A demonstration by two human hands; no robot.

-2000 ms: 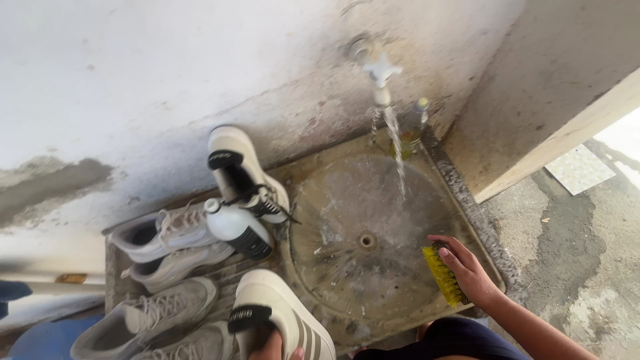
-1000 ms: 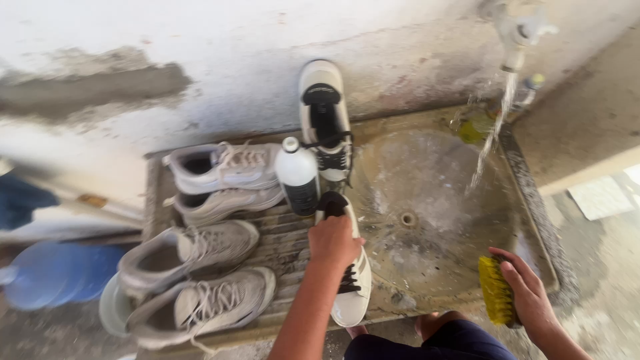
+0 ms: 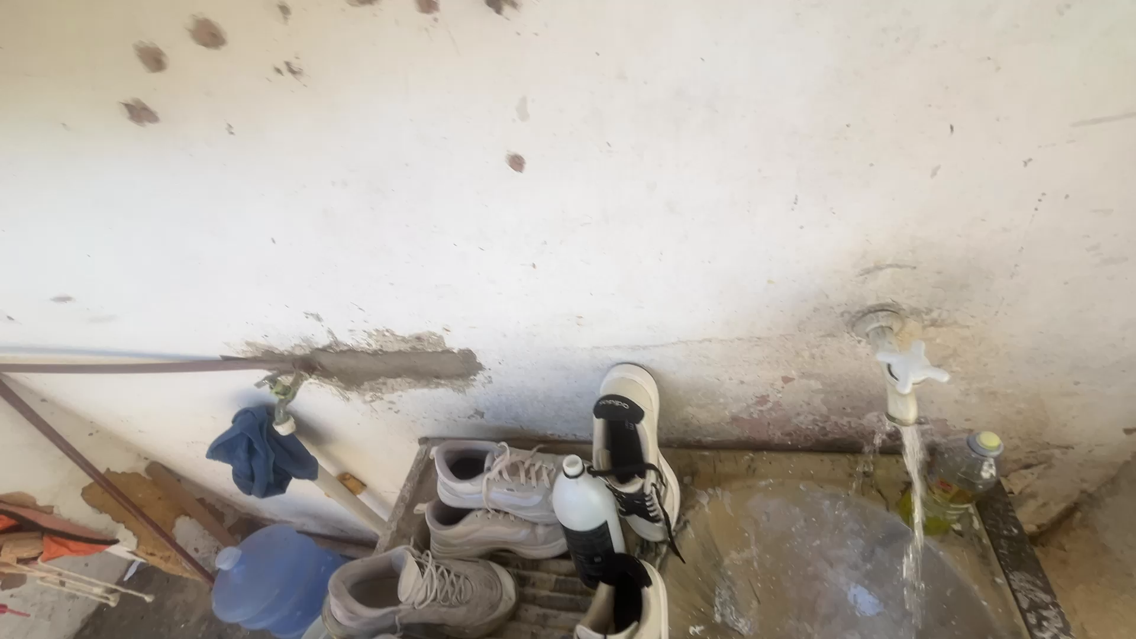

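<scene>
Neither of my hands shows in the head view. A white shoe with a black tongue and black laces (image 3: 626,453) leans against the wall at the back of the sink. Next to it stands a white plastic bottle with a dark label (image 3: 586,515). A second white and black shoe (image 3: 652,603) is partly cut off by the lower edge. Several light sneakers (image 3: 422,590) lie on the ribbed washboard at the left. Water runs from a white tap (image 3: 905,373) into the round basin (image 3: 799,550).
A clear bottle with a yellow cap (image 3: 972,470) stands at the basin's back right corner. A blue cloth (image 3: 259,451) hangs on a pipe fitting at the left, above a blue water jug (image 3: 275,577). The stained white wall (image 3: 568,222) fills the upper view.
The view has swung up toward the wall. Both hands, one on a white shoe and one with a yellow brush, have gone out of view.
</scene>
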